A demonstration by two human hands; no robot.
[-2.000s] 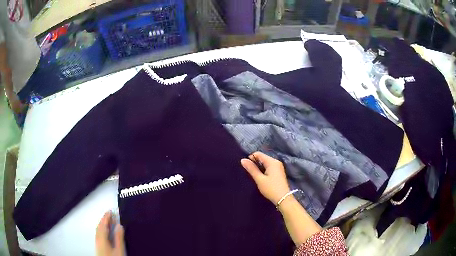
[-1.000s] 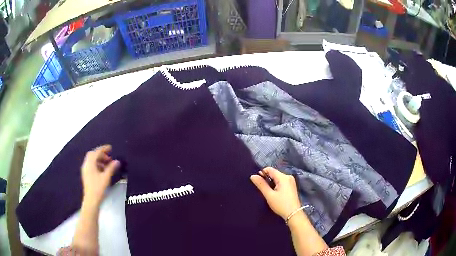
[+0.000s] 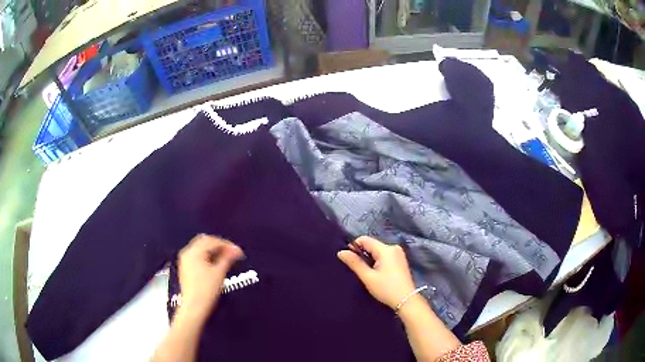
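A very dark purple-black jacket lies spread over the table, its right front turned back so the grey-blue patterned lining shows. White toothed trim edges the neck. My left hand is over the front panel, fingertips bunched, partly covering the white pocket trim; whether it holds anything cannot be told. My right hand is at the front edge beside the lining, fingers curled around a small dark thing, perhaps snips, mostly hidden in the palm.
Blue crates stand beyond the table's far edge. At the right are a white tape roll, a blue patterned phone, white papers and another dark garment. White cloth hangs below.
My left hand has risen from the table edge, passed over the sleeve side, and moved right onto the pocket trim. My right hand has stayed by the front edge. The view has shifted slightly.
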